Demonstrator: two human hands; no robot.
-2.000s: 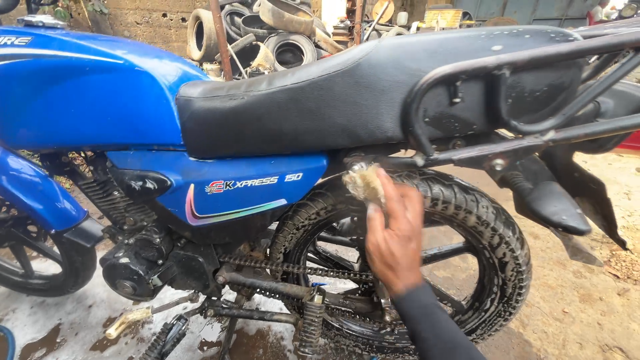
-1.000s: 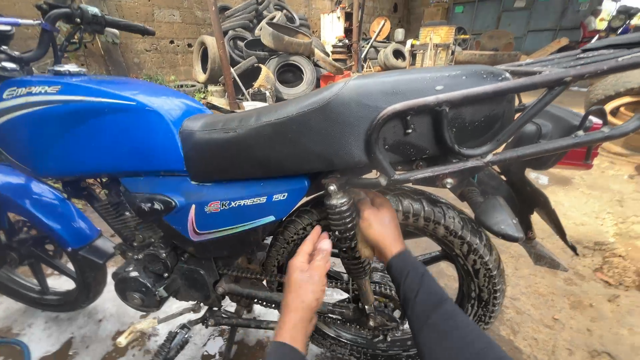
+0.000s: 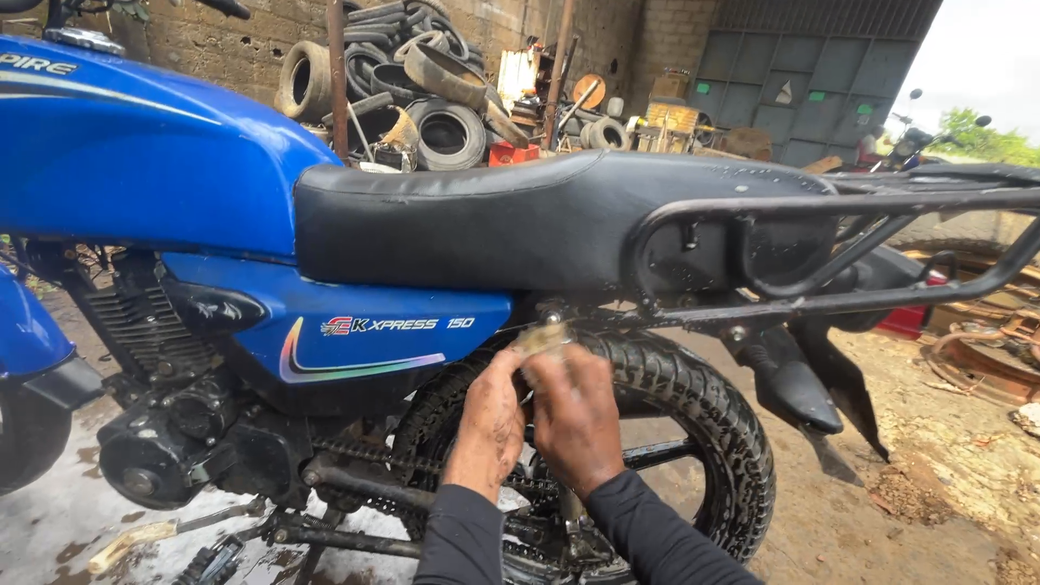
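Observation:
A blue motorcycle with a black seat [image 3: 455, 227] stands side-on before me. My left hand [image 3: 494, 414] is at the upper end of the rear shock absorber, which both hands largely hide; whether its fingers grip it I cannot tell. Close beside it, my right hand [image 3: 573, 410] is closed on a pale, wet sponge or rag [image 3: 543, 340], just below the seat and in front of the rear tire [image 3: 731, 422]. The right hand is slightly blurred. Below the hands, the chain [image 3: 382, 457] and swingarm show dark and wet.
The black rear rack [image 3: 812, 309] juts out at the right. The kick lever [image 3: 134, 544] sticks out at lower left over wet, foamy ground. Rusty metal rims [image 3: 987, 357] lie at right. Behind the motorcycle are a pile of used tires [image 3: 445, 134] and a red crate [image 3: 513, 153].
My left hand, out of view two seconds ago, came to the shock absorber. The right hand has moved from over the tire to beside the left, at the shock's top.

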